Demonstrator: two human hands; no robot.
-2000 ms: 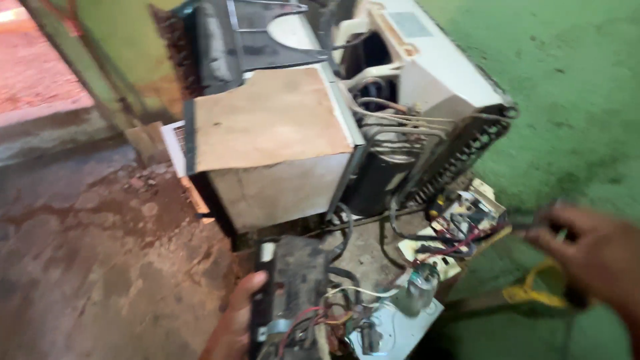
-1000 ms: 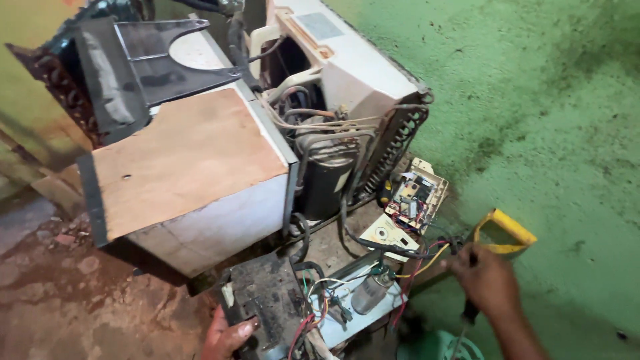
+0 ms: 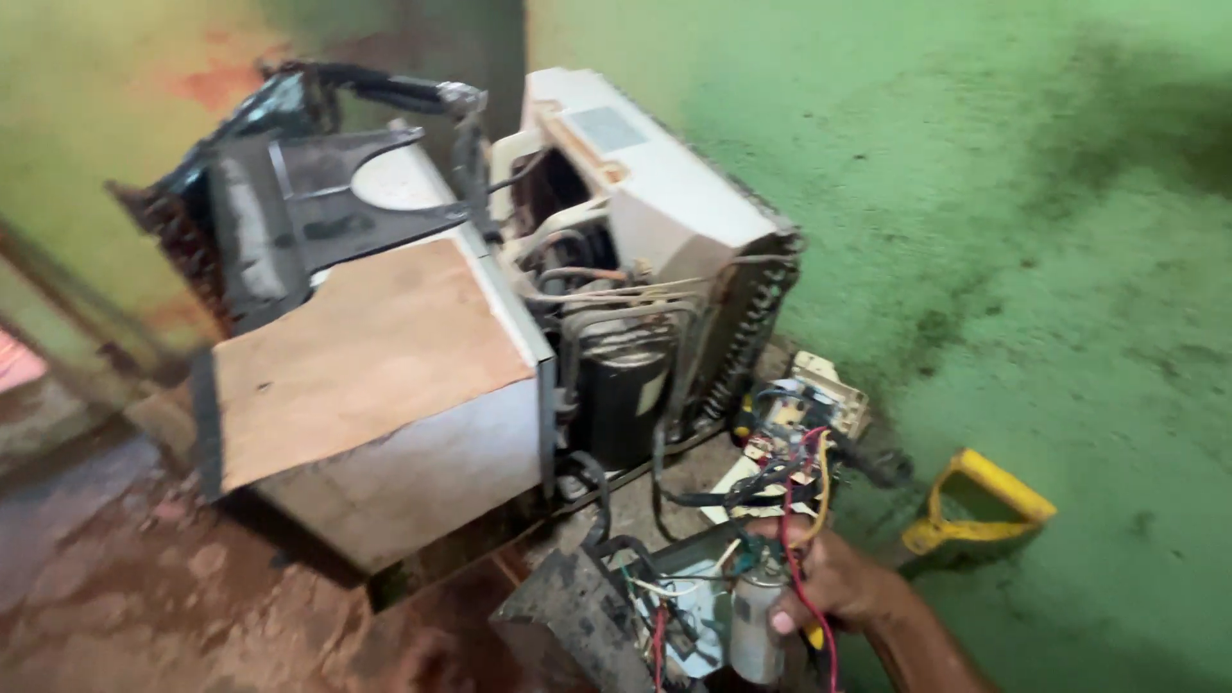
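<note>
My right hand (image 3: 833, 577) is at the lower right with its fingers bent beside a silver cylindrical capacitor (image 3: 757, 626). The thumb tip is at the capacitor's side; whether it grips it is unclear. Red and yellow wires (image 3: 823, 481) pass over the fingers, and a small yellow piece shows below the palm. The capacitor stands among wires in an open metal control box (image 3: 568, 616) with a dirty dark side. Above the hand lies a circuit board in a cream plastic housing (image 3: 818, 404), with cables running from it. My left hand is out of view.
A partly dismantled air conditioner fills the middle: a casing with a brown sheet (image 3: 366, 356) on top, copper tubes, a black compressor (image 3: 621, 409) and a finned coil (image 3: 746, 327) under a white cover (image 3: 664, 173). A yellow D-shaped handle (image 3: 991, 500) is near the green wall.
My right hand has moved left, from near the yellow handle to the capacitor. My left hand, earlier at the control box's left side, has gone out of view. The view has shifted.
</note>
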